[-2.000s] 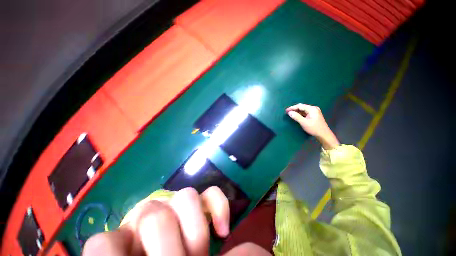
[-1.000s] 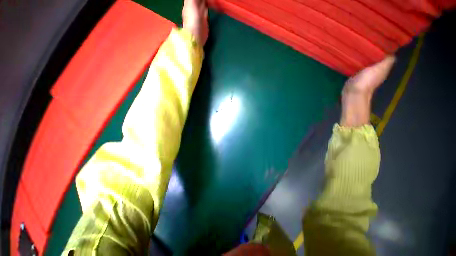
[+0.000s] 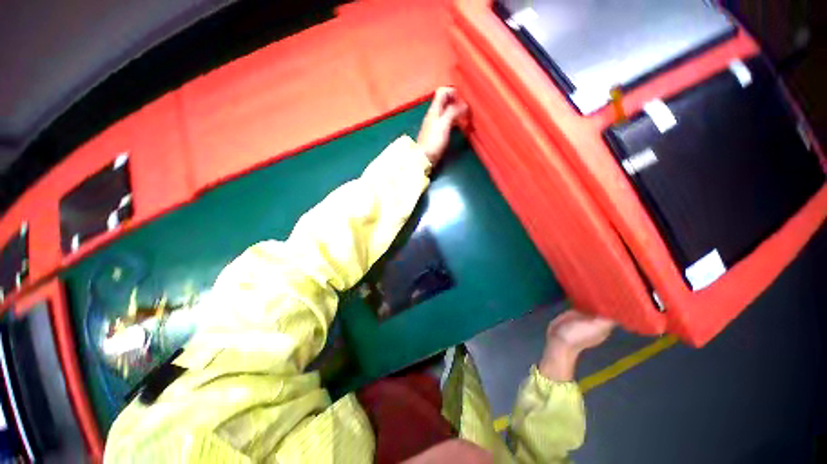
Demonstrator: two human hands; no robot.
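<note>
A stack of red foam sheets [image 3: 535, 172] stands at the right of the green mat, with a thin dark gap between layers near its front corner. On top lie a black panel [image 3: 725, 172] with white tabs and a shiny grey-looking panel [image 3: 635, 45], with a small orange flex tail [image 3: 618, 106] between them. My left hand [image 3: 439, 129] grips the stack's back left edge. My right hand [image 3: 578, 335] holds its front corner, with the fingers partly hidden under the foam.
A dark panel [image 3: 413, 276] lies on the green mat [image 3: 490, 272], partly behind my left sleeve. Wires and a small board [image 3: 136, 326] are at left, beside a laptop [image 3: 41, 381]. Panels [image 3: 95, 207] lie on red foam along the back. Grey floor with a yellow line is at front right.
Both hands have come from the mat area to the foam stack. The view has shifted, and the stack's top with its panels now shows closer, at the right.
</note>
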